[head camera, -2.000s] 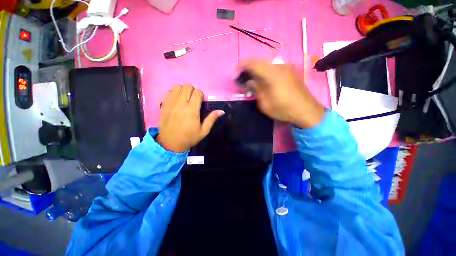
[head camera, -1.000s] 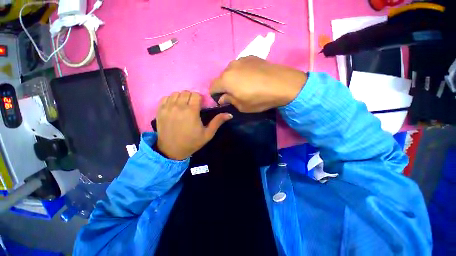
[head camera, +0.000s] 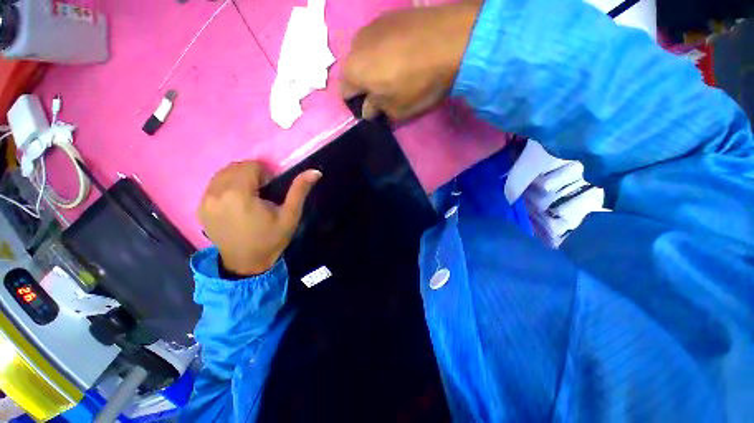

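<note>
A black tablet (head camera: 364, 178) with a small white label lies tilted in front of me, its near part merging with my dark clothing. My left hand (head camera: 248, 213) grips its far left corner, thumb on the black face. My right hand (head camera: 405, 62) is at the far right corner, fingers curled around a small dark object (head camera: 355, 106) that touches the edge; what it is, I cannot tell. A thin clear strip (head camera: 318, 142) shows along the far edge between my hands.
A second black tablet (head camera: 136, 256) lies at left beside a machine with red digits (head camera: 31, 296). White crumpled paper (head camera: 302, 62), a small connector (head camera: 160, 112) and a white cable (head camera: 70, 169) lie on the pink mat (head camera: 223, 91). More white slips (head camera: 550, 186) are at right.
The view has turned, so the tablet's far edge now slants up to the right. My right hand has moved from the middle of that edge to its right corner. My left hand still holds the left side.
</note>
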